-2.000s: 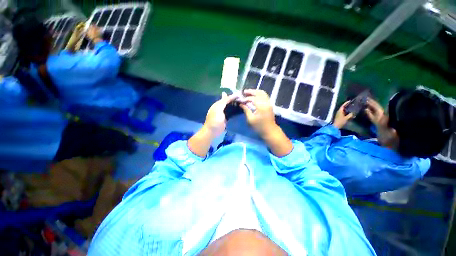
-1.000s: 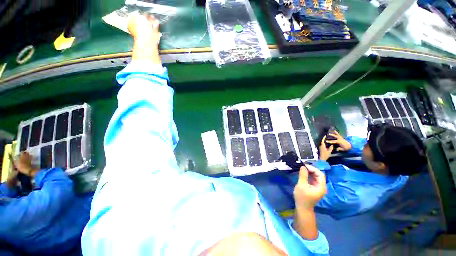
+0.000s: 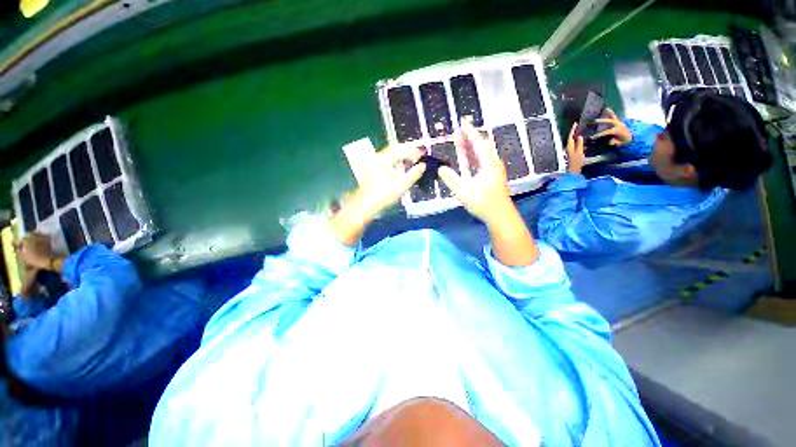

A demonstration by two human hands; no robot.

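A small dark piece (image 3: 429, 171), blurred, is between my two hands over the near edge of a white tray (image 3: 555, 122). My left hand (image 3: 384, 182) holds it from the left with thumb and fingers. My right hand (image 3: 482, 182) has its thumb at the piece's right side, with its fingers raised over the tray. The tray has two rows of pockets with black phone mid-frames (image 3: 528, 91); one far-row pocket shows pale. My hands hide part of the near row. A white strip (image 3: 359, 157) lies left of the tray, partly behind my left hand.
A person in blue on the right holds a dark mid-frame (image 3: 592, 106), with another tray (image 3: 703, 42) beyond. On the left, a person's hand (image 3: 37, 251) is beside a filled tray (image 3: 133, 199). A grey post (image 3: 572, 28) rises behind the middle tray.
My left hand has come back from the raised shelf to meet my right hand at the tray. My right hand has moved left and up. The view has tipped down.
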